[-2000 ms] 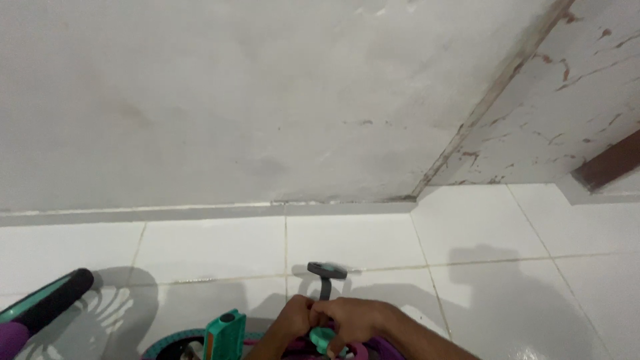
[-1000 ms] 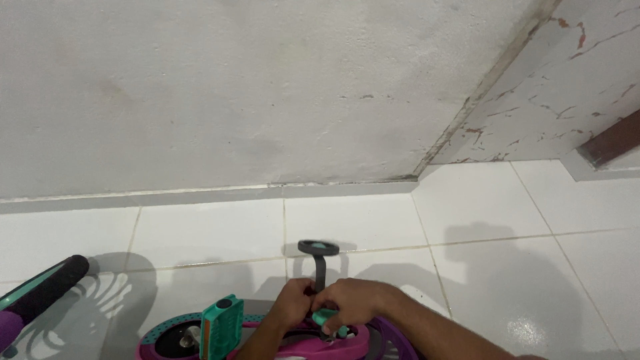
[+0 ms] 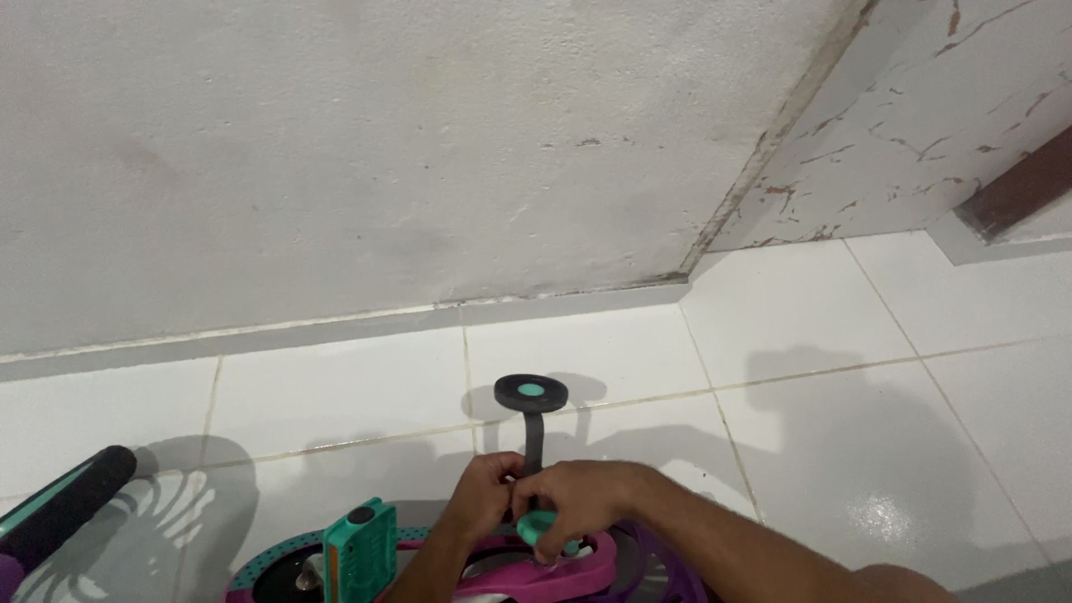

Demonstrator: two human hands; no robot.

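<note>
At the bottom middle is part of a child's bicycle with a pink chain guard point(image 3: 578, 578), a teal pedal point(image 3: 362, 548) and a purple wheel point(image 3: 657, 574). A black training wheel point(image 3: 530, 392) with a teal centre sticks out on a dark bracket point(image 3: 533, 440). My left hand point(image 3: 487, 494) is at the bracket's lower end, its fingertips hidden. My right hand point(image 3: 569, 502) has its fingers curled on a teal round part point(image 3: 538, 526) beside the bracket's base. Both hands are close together.
A black-and-teal wheel point(image 3: 75, 498) with a purple part stands at the left edge. A rough grey wall point(image 3: 377, 167) with a low skirting rises beyond white floor tiles point(image 3: 578, 343). A brown door-frame piece point(image 3: 1026, 188) is at the right. Shadows fall on the tiles.
The view has shifted, showing more of the bicycle at the bottom than two seconds ago. Both hands stay at the base of the training wheel's bracket.
</note>
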